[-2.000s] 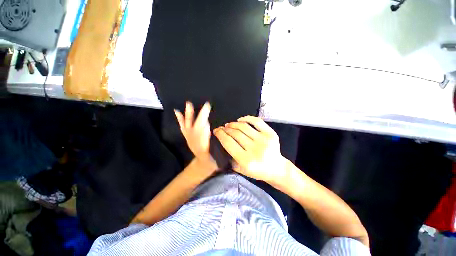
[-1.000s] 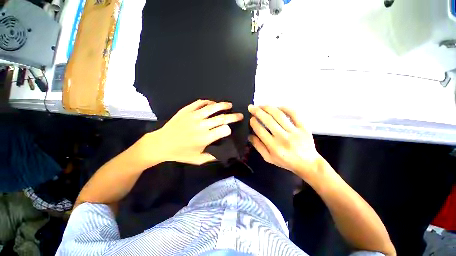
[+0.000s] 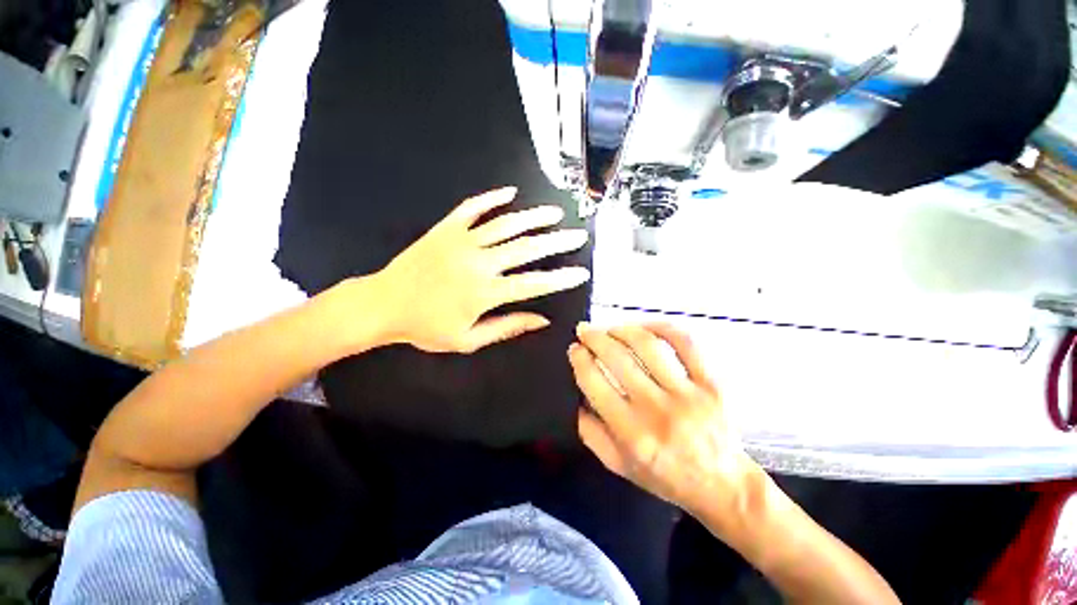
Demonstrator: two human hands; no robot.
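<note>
A black fabric panel [image 3: 408, 130] lies on the white machine table and hangs over its front edge towards my lap. Its right edge runs up to the presser foot and needle [image 3: 587, 203]. My left hand [image 3: 478, 278] lies flat on the panel, fingers spread, just left of and below the needle. My right hand [image 3: 650, 414] is at the panel's right edge nearer me, with thumb and fingertips pinching the cloth edge. The layers under the fingers cannot be told apart.
The sewing machine head [image 3: 756, 71] stands at the top right, with a black fabric strip [image 3: 945, 124] draped over it. A brown cardboard piece [image 3: 148, 236] lies at left, beside a grey box [image 3: 36, 130]. Red loop handles [image 3: 1063, 381] lie at the right edge.
The view has shifted so more of the machine head shows. My left hand has moved up the cloth beside the needle and spread flat. My right hand stays at the right edge, now nearer me than the left.
</note>
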